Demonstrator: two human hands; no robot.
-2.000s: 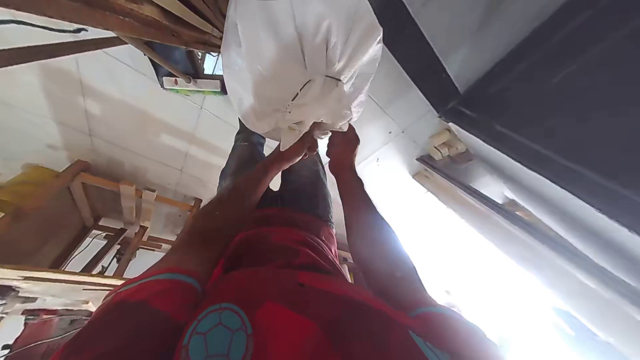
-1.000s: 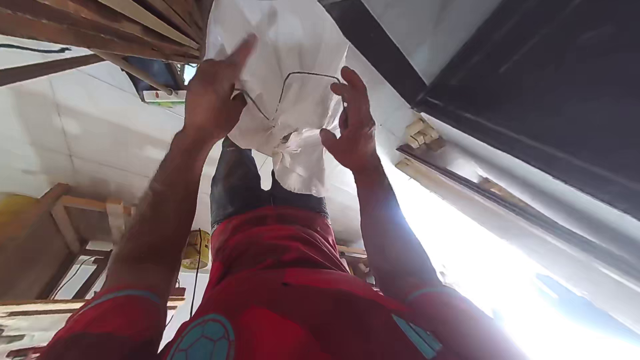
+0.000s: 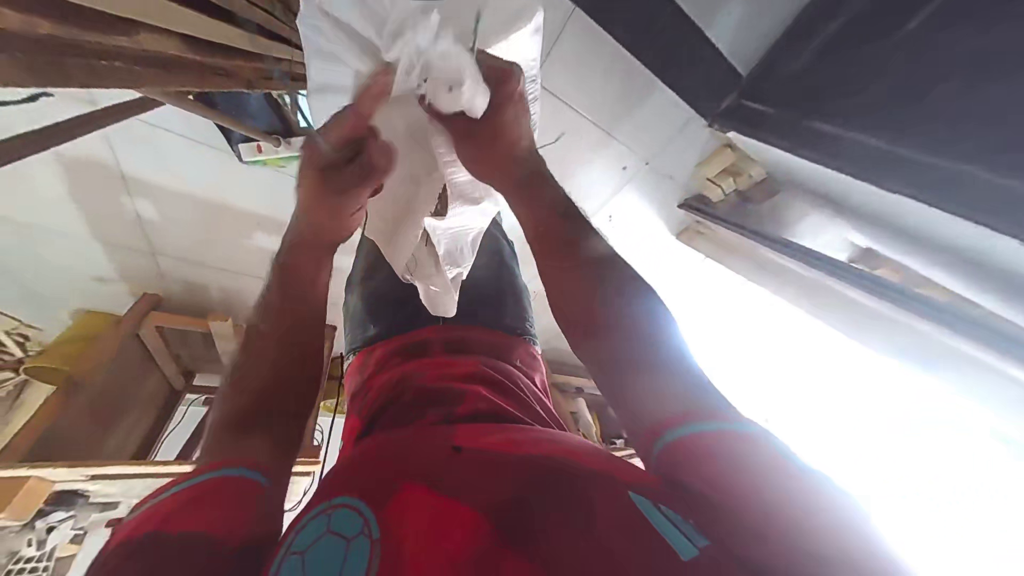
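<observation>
A white sack (image 3: 344, 48), apparently woven plastic, is at the top centre, its mouth gathered and its loose end hanging over the dark trousers. My right hand (image 3: 492, 120) is closed around the sack's bunched neck, thumb towards its middle. Left of the neck, my left hand (image 3: 348, 160) is blurred, with the index finger pointing up over the sack and the other fingers curled. A thin cord or wire (image 3: 308, 120) runs into my left hand. Another thin strand (image 3: 477, 32) stands up beside my right fingers. Where the strands pass around the neck is hidden.
Wooden boards (image 3: 160, 48) lie at the upper left, near a dark bag or box (image 3: 240, 120). Small wood blocks (image 3: 728, 172) sit by a ledge at the right. A dark panel (image 3: 896, 104) fills the upper right. A yellow bucket (image 3: 68, 348) and wooden frames are at the lower left.
Two seconds ago both hands were together at the sack's neck. They then spread apart with a thin strand between them. Now my right hand has closed on the neck.
</observation>
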